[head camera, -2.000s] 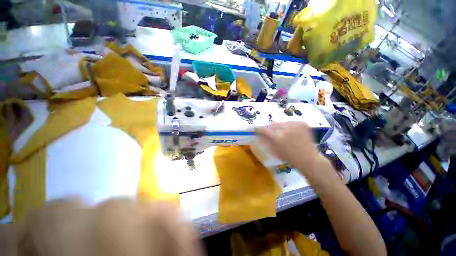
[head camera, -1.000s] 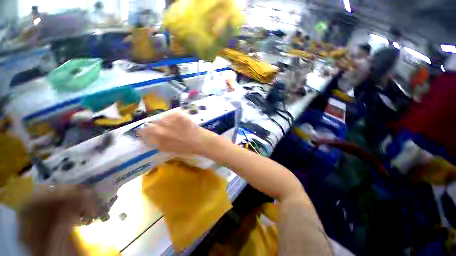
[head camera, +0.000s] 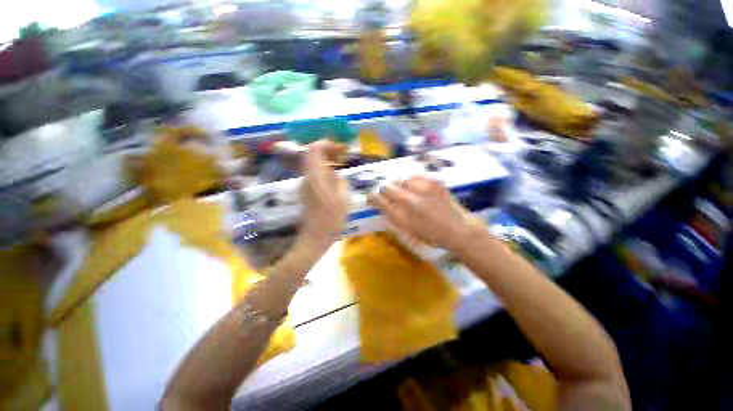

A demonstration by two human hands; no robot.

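The white machine head (head camera: 474, 164) with a blue stripe lies across the middle, blurred. My left hand (head camera: 323, 189) is raised over the front of the head, left of centre, fingers pointing up. My right hand (head camera: 419, 210) is over the head's right part, fingers bent towards the left hand. The hands are apart; blur hides whether either holds anything small. A yellow panel (head camera: 400, 301) lies right of the needle area, below my right hand, its lower end at the table's front edge. The needle area is partly hidden by my left forearm.
Yellow cut pieces (head camera: 181, 221) lie at the left. A green basket (head camera: 281, 91) and a teal tray (head camera: 320, 130) stand behind the head. A folded yellow bundle (head camera: 546, 103) lies at the back right. Yellow cloth (head camera: 482, 392) shows below the table edge.
The view has swung back left. My left hand has risen from the lower left to the machine head. My right hand stays over the head. The yellow panel still lies below it.
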